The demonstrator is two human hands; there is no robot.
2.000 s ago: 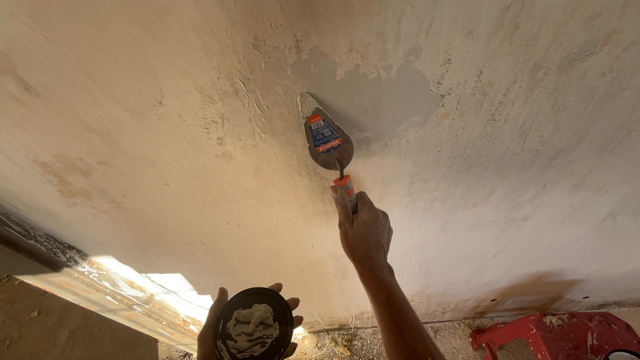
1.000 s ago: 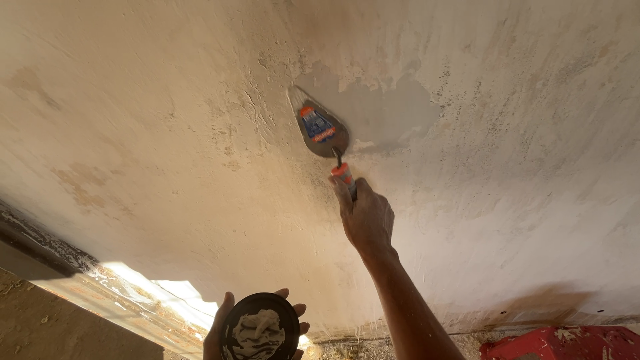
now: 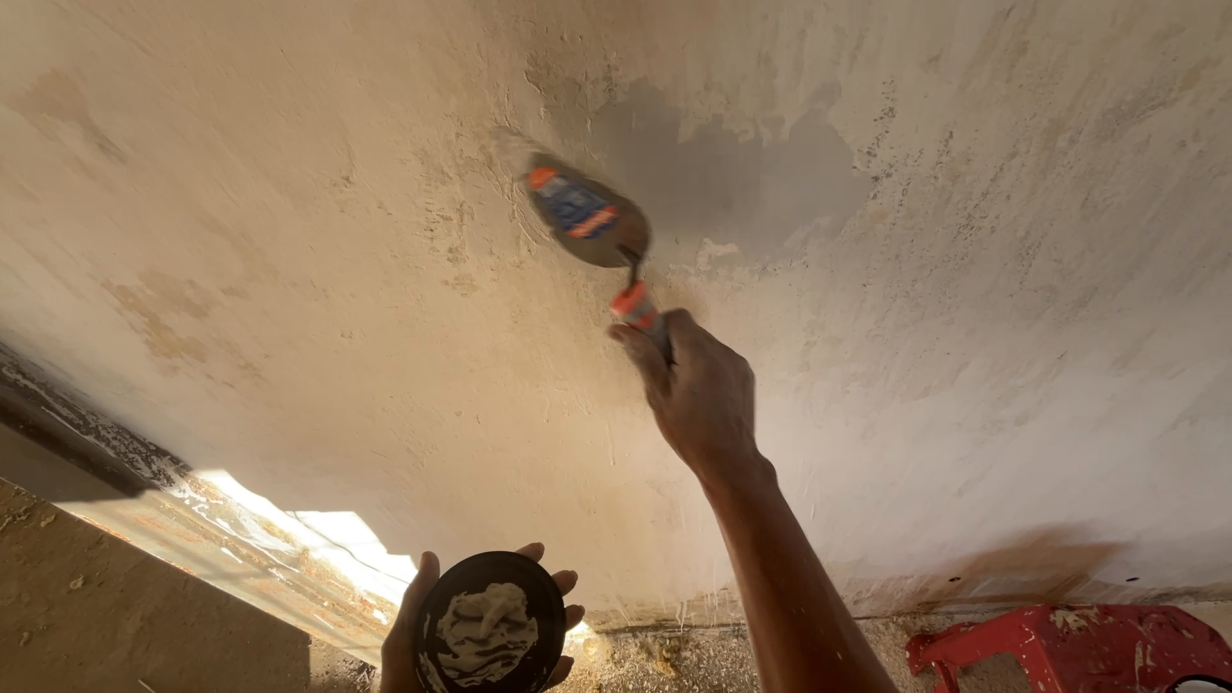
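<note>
My right hand point(image 3: 707, 390) grips the orange and grey handle of a pointed trowel point(image 3: 589, 212), whose blade bears a blue and orange label. The blade lies over the plastered wall point(image 3: 433, 318), just left of a darker grey patch point(image 3: 722, 183) that looks damp or freshly coated; the tip is blurred. At the bottom, my left hand point(image 3: 409, 616) holds a round black dish point(image 3: 553, 616) from below, its fingers spread around the rim. A lump of pale, creamy filler point(image 3: 486, 635) is in the dish.
A red plastic stool point(image 3: 1088, 645) spattered with filler stands at the lower right by the wall's foot. At the lower left, a sunlit ledge or frame point(image 3: 279, 549) runs along the wall's edge. The floor point(image 3: 96, 597) beyond bears bits of debris.
The trowel in my right hand has turned, and its blade now slants more to the left. My left hand still holds the dish low in view.
</note>
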